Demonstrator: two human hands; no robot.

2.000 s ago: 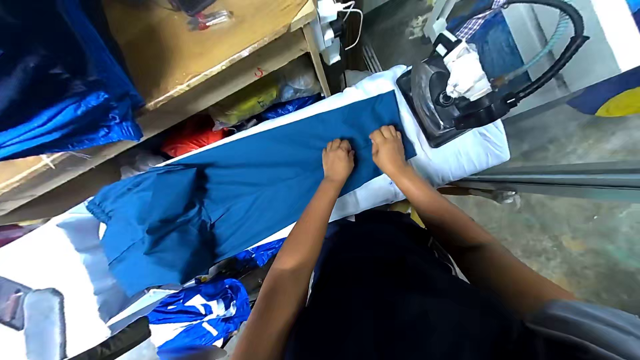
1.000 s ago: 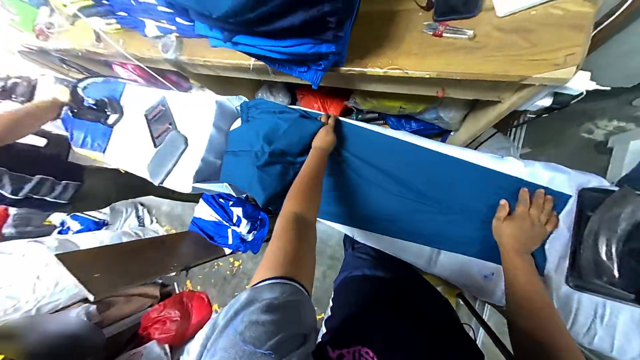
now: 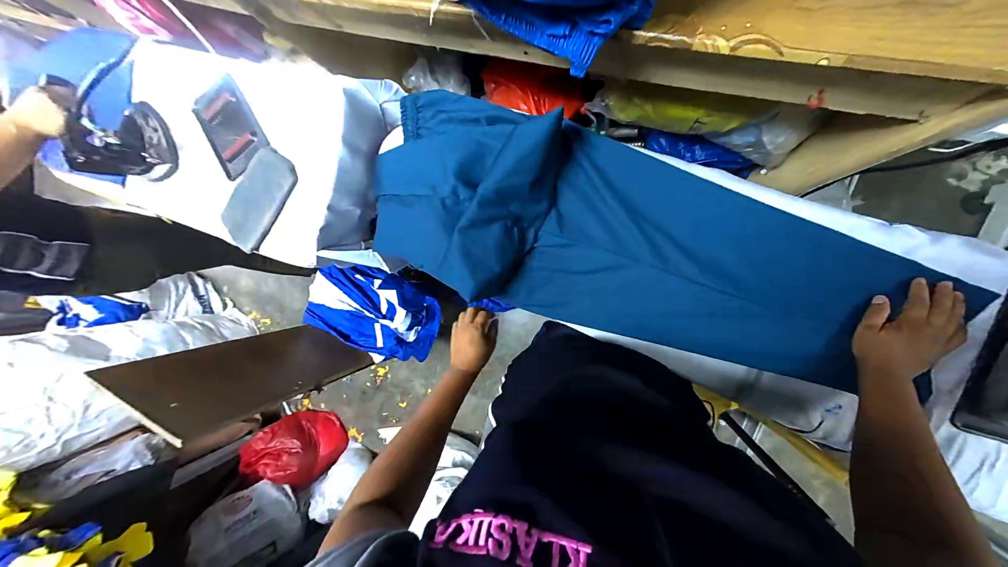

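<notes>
Teal-blue trousers (image 3: 677, 236) lie along a white-covered ironing board (image 3: 787, 394), one leg spread out to the right and the waist part bunched at the left. My right hand (image 3: 909, 327) rests on the hem end of the leg, fingers apart. My left hand (image 3: 472, 340) is at the near edge of the bunched part, fingers curled, beside a bit of blue cloth; whether it grips anything cannot be told. A dark iron rest (image 3: 984, 378) shows partly at the right edge. Below the board's left end hangs a blue and white cloth (image 3: 374, 311).
At the upper left a co-worker's hand (image 3: 39, 114) holds an iron (image 3: 118, 142) over blue cloth. A grey pad (image 3: 260, 197) lies nearby. A wooden table (image 3: 827, 47) runs along the far side, with bags beneath. A brown board (image 3: 228, 378) and a red bag (image 3: 293, 447) are at lower left.
My left hand has moved from the far edge of the trousers to the near edge. My right hand stays at the hem. The view has swung left since two seconds ago.
</notes>
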